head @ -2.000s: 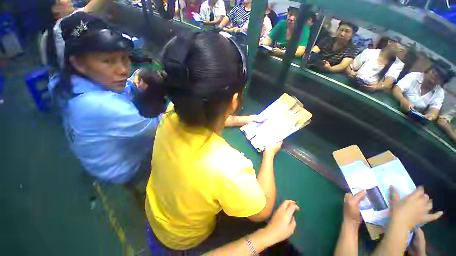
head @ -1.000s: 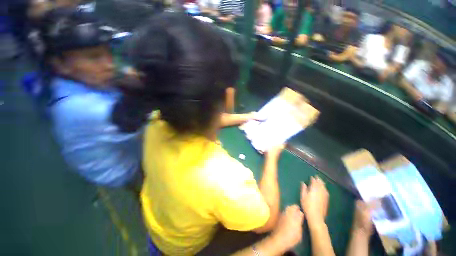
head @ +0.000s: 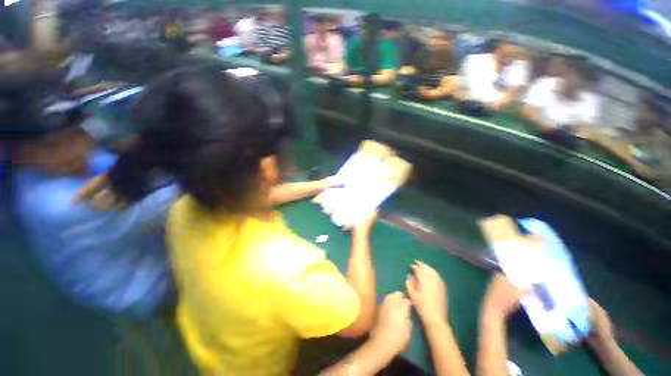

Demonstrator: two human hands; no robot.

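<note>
The view is blurred. My left hand (head: 393, 322) is loosely curled above the green worktop (head: 463, 283), near the yellow sleeve; whether its fingers are fully closed is unclear. My right hand (head: 427, 288) is raised just right of it, fingers bent and apart, with nothing seen in it. Further right, a neighbour's hands (head: 502, 295) hold a white and light blue carton (head: 531, 272) with brown end flaps and a small dark panel. Neither of my hands touches it.
A person in yellow (head: 254, 283) at left holds a white and brown carton (head: 360, 185). A white scrap (head: 321, 239) lies on the worktop. A person in blue (head: 92, 239) sits farther left. Across the dark channel (head: 456, 187) sits a row of people.
My right hand has left the neighbour's carton and moved left beside my left hand. The neighbour's carton has turned, its two panels now overlapping more. The camera view has shifted.
</note>
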